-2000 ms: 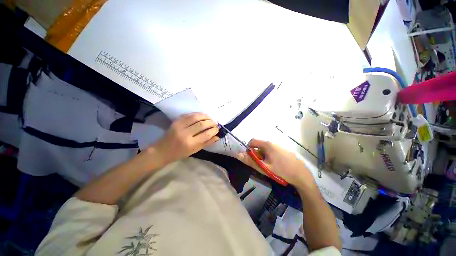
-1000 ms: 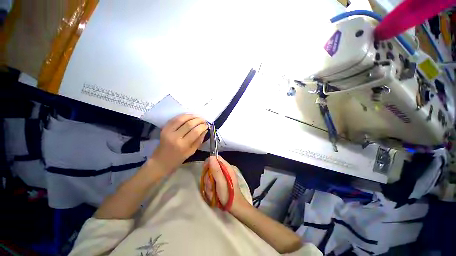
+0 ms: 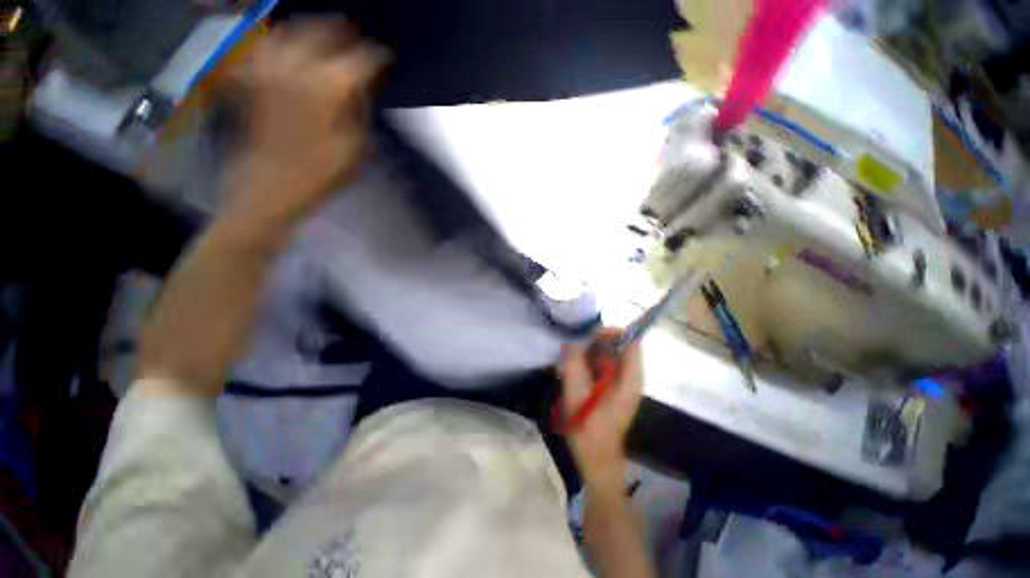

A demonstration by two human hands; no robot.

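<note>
The garment panel (image 3: 452, 305), pale with a dark band, is blurred and stretches from beside my left hand down toward my right hand over the table's front edge. My left hand (image 3: 299, 113) is raised at the upper left, blurred, and appears to grip the panel's upper end; its fingertips are not clear. My right hand (image 3: 599, 390) is closed around the red handles of the scissors (image 3: 649, 322) at the panel's right end. The blades point up and right toward the sewing machine.
The cream-white sewing machine (image 3: 836, 271) stands at the right, with a thin dark tool (image 3: 726, 327) lying beside its base. A pink object (image 3: 768, 57) rises above it. Black fabric (image 3: 531, 51) lies across the back of the white table (image 3: 531, 169). Pale pieces (image 3: 299, 429) hang below the table's edge.
My left hand has moved up and left, and the panel is now spread out in a blur. My right hand has moved right with the scissors, whose blades have turned away from the left hand.
</note>
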